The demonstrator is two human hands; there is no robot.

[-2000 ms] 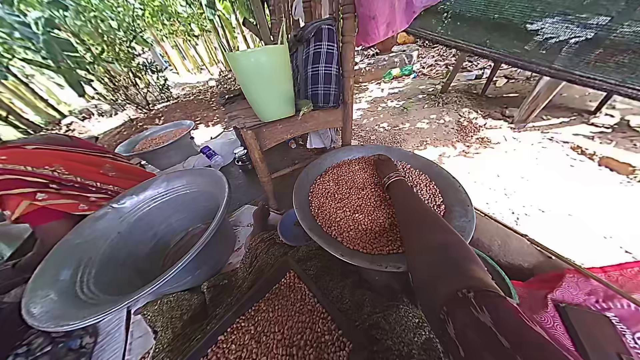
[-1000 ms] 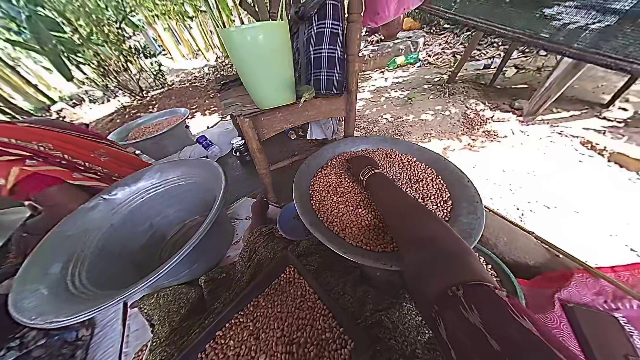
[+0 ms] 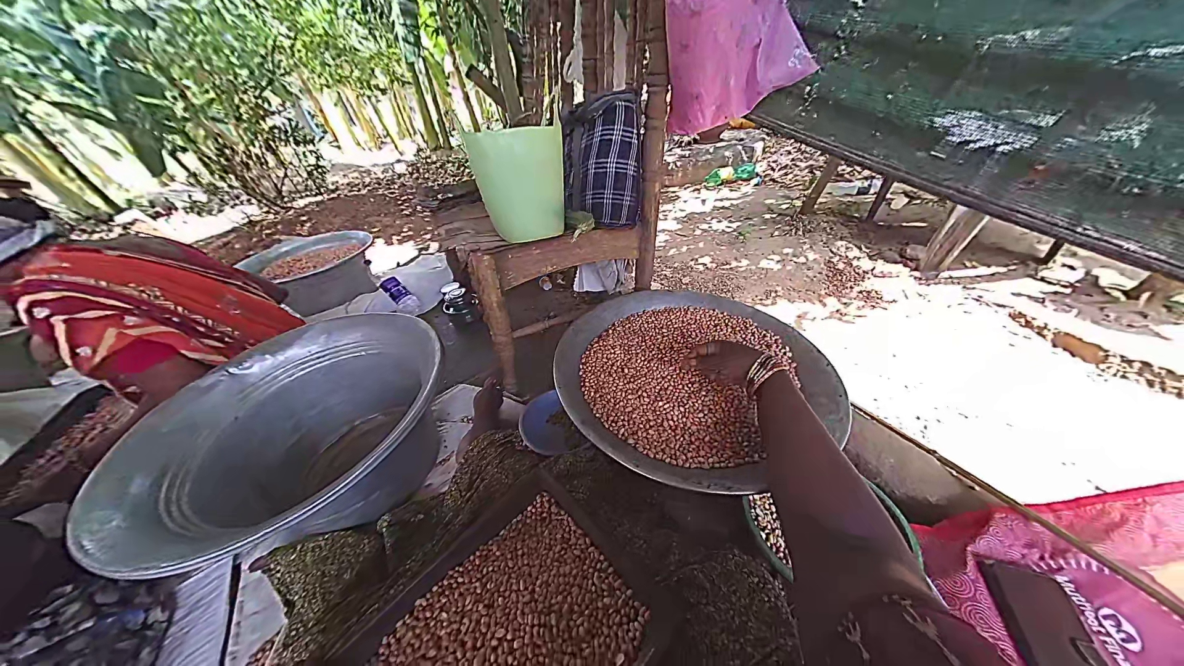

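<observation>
My right hand [image 3: 726, 363], with bangles at the wrist, rests in a heap of reddish-brown nuts or beans [image 3: 647, 398] in a wide metal basin [image 3: 573, 370]. Its fingers dip partly into the heap, so what they hold is hidden. My left hand is not in view. A dark-framed tray [image 3: 416, 583] lies on my lap, holding similar pieces [image 3: 518, 601]. Partly under my right arm stands a green-rimmed container [image 3: 758, 546] with paler pieces. To the left is a large metal tub [image 3: 259, 444], its inside showing no heap.
A wooden chair [image 3: 555, 264] bears a light green bucket [image 3: 518, 180] and a plaid bag [image 3: 606, 162]. At left, a person in red patterned cloth [image 3: 157, 296] bends over. Behind stands another filled basin [image 3: 310, 268]. A blue lid or dish [image 3: 546, 425] lies near a foot.
My right hand, earlier sunk in the far part of the heap, now lies farther right in it, with more of its back showing. The view has tilted up somewhat.
</observation>
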